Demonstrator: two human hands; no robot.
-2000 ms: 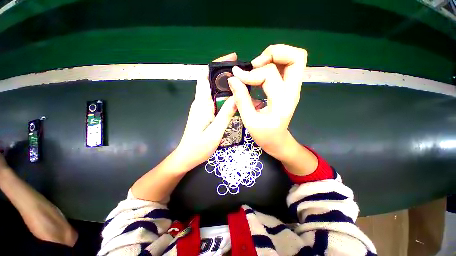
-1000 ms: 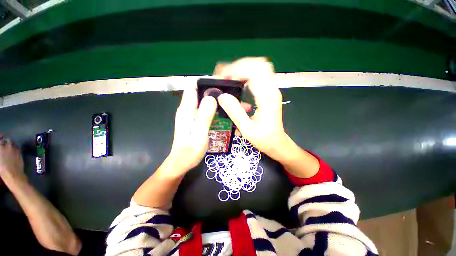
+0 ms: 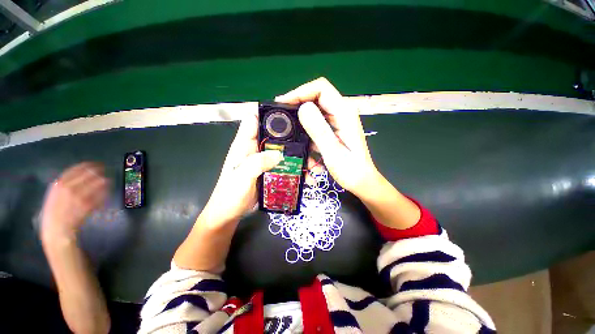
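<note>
A black handset housing [image 3: 283, 203] is held upright between my hands, its open face towards me. A round dark speaker [image 3: 279, 123] with a paler ring sits in the recess at its top end. Below it lies a green and red circuit board [image 3: 282, 188], with a thin red wire at the left edge. My left hand [image 3: 236, 176] grips the left side, thumb over the board. My right hand [image 3: 339, 140] holds the upper right side; some of its fingers are hidden behind the housing. A loose pile of white rings [image 3: 310, 222] lies just below the housing.
Another black unit [image 3: 134, 179] lies on the dark green mat to the left. Another person's blurred hand [image 3: 75, 196] is left of it. A pale edge strip [image 3: 457, 102] crosses behind my hands, with a green belt [image 3: 424, 72] beyond. A thin pale stick [image 3: 370, 134] lies near the strip.
My thumbs have moved off the speaker, and the housing's face is now in fuller view. The unit at the far left is gone from its spot, and the other person's hand has moved right and up.
</note>
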